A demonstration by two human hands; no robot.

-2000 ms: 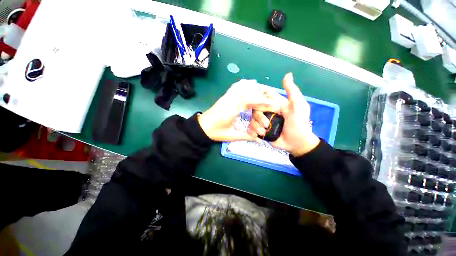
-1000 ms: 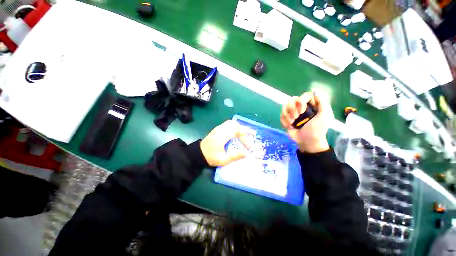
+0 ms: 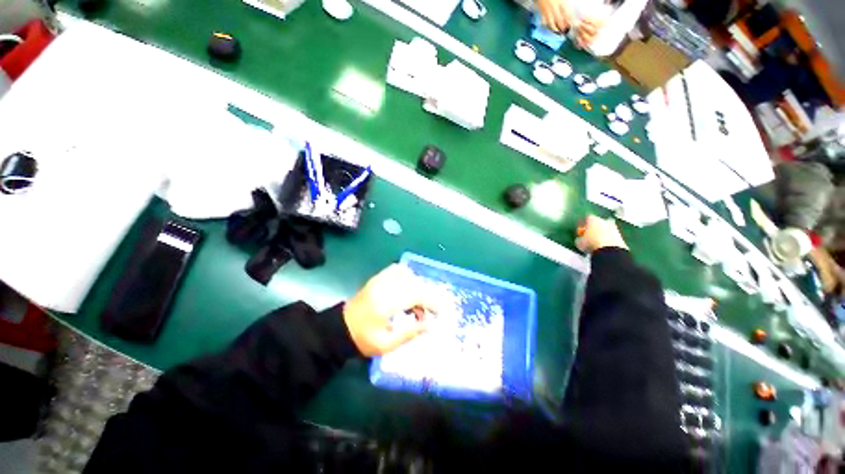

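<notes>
My left hand [image 3: 384, 310] is over the left part of the blue tray [image 3: 526, 338], fingers curled; whether they pinch a small part is too blurred to tell. Tiny white specks [image 3: 463, 338] lie scattered in the tray. My right hand [image 3: 604, 235] is stretched out to the far edge of the pale strip, its fingertips at a small orange-and-dark piece [image 3: 582, 231]; whether they grip it cannot be told. A black housing [image 3: 517, 195] sits on the far green bench, left of my right hand.
More black housings [image 3: 431, 160] and white boxes [image 3: 547, 139] stand on the far bench. A tool box [image 3: 324, 194] with blue-handled tools, a black bundle [image 3: 273, 236] and a black phone-like rectangle [image 3: 153, 278] are left. A blister tray [image 3: 695, 370] is right. Another person's hands [image 3: 570, 20] show at top.
The black housing from my right hand now sits on the far bench. My right hand has moved on to the orange-and-dark piece. The view has shifted right.
</notes>
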